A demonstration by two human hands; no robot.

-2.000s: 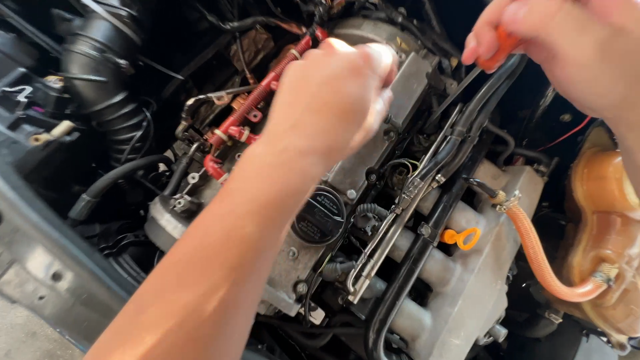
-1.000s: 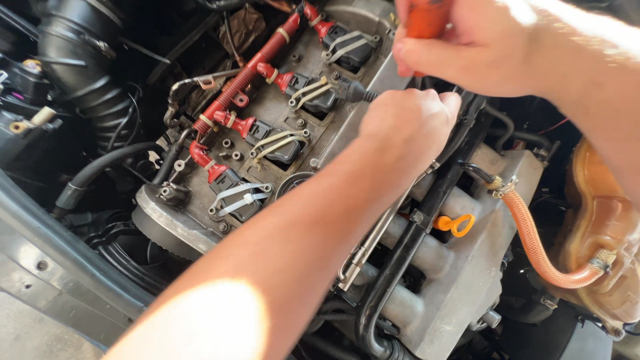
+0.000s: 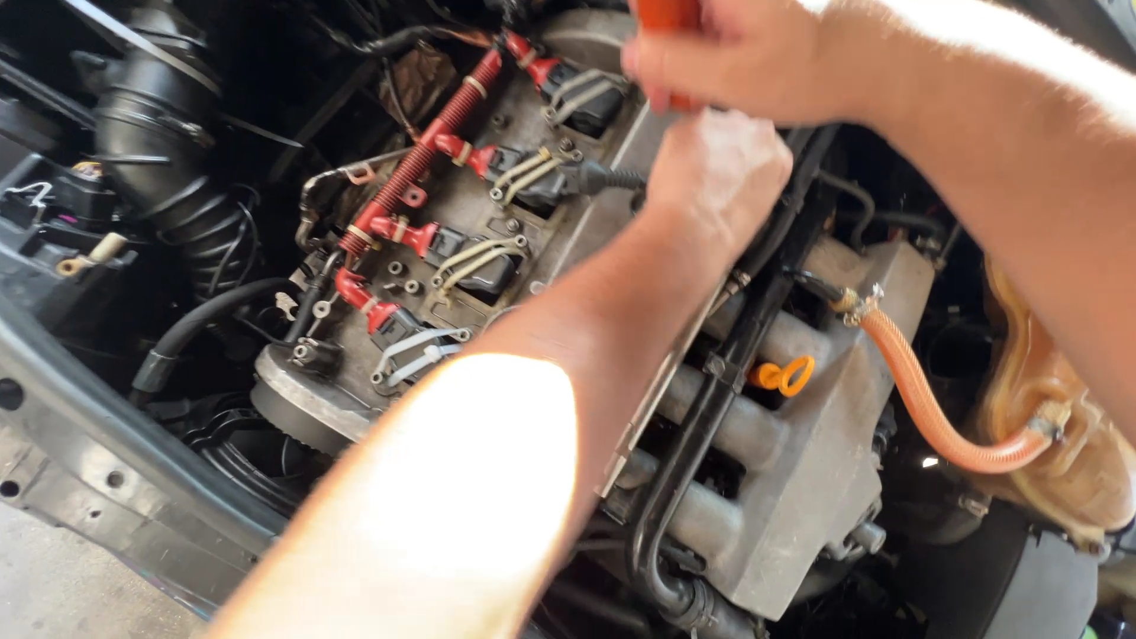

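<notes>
My left hand (image 3: 723,173) lies curled over the far part of the engine, beside the black hose along the valve cover's edge; whatever is inside its fingers is hidden. Just above it, my right hand (image 3: 763,62) is closed around the orange handle of a tool (image 3: 672,35), whose lower end is out of sight behind the left hand. Left of the hands, black ignition coils (image 3: 479,264) with red connectors sit in the metal valve cover (image 3: 355,390), pale straps across them. A ribbed black boot (image 3: 612,177) runs from one coil towards my left wrist.
A red corrugated wiring conduit (image 3: 417,169) crosses the cover. An orange dipstick loop (image 3: 785,376) stands by the metal intake manifold (image 3: 799,461). An orange hose (image 3: 923,408) joins a yellowed reservoir (image 3: 1065,461). A ribbed black air duct (image 3: 169,160) lies left, above the front body panel (image 3: 115,479).
My left hand has moved from over the valve cover to its right side, uncovering the coils. My right hand has come in from the right with the orange-handled tool and is close above the left.
</notes>
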